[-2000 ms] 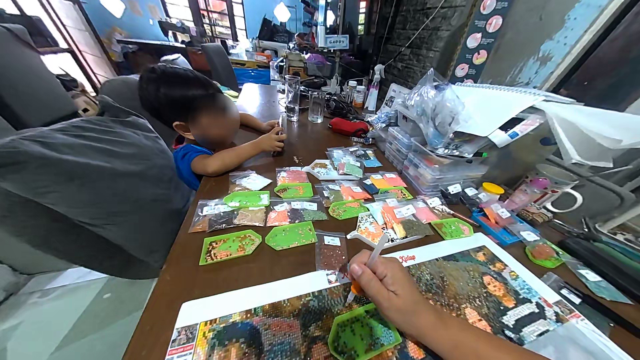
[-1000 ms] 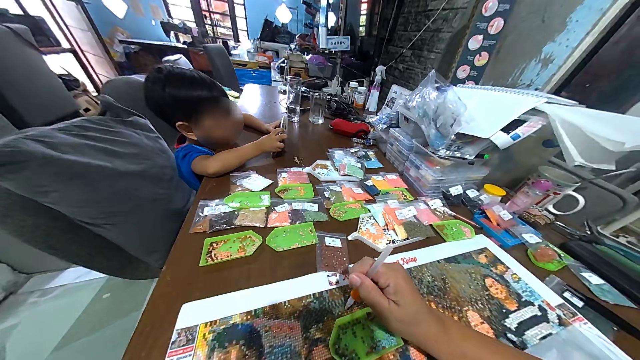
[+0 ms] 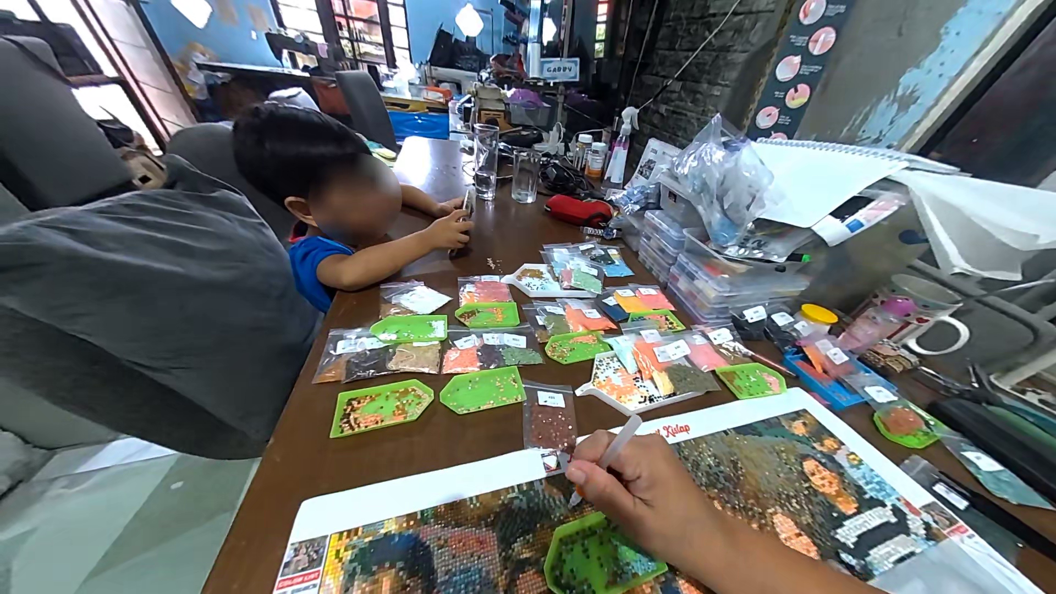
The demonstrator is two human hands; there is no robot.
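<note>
My right hand (image 3: 639, 487) grips a translucent pen-like applicator (image 3: 619, 443), its tip down by the diamond painting canvas (image 3: 429, 500). Just below the tip, a green plastic tray (image 3: 602, 554) holding dark beads lies on the canvas, close against my hand. A small zip bag of reddish-brown beads (image 3: 550, 419) lies at the canvas's upper edge. Beyond it, several green trays (image 3: 483, 389) and labelled bead bags (image 3: 415, 356) cover the brown table. A white tray (image 3: 631, 388) of mixed beads stands near the middle, with bags on it. My left hand is out of the frame.
A seated person (image 3: 363, 198) leans on the table's left edge, holding a small object. Stacked clear plastic boxes (image 3: 718, 285) and papers stand at right, near a mug (image 3: 924, 318). Two drinking glasses (image 3: 485, 165) and a red pouch (image 3: 579, 210) are farther back. A grey chair (image 3: 148, 305) is at left.
My right hand and the applicator have shifted a little between the frames, staying above the green tray. The applicator stays in my fingers.
</note>
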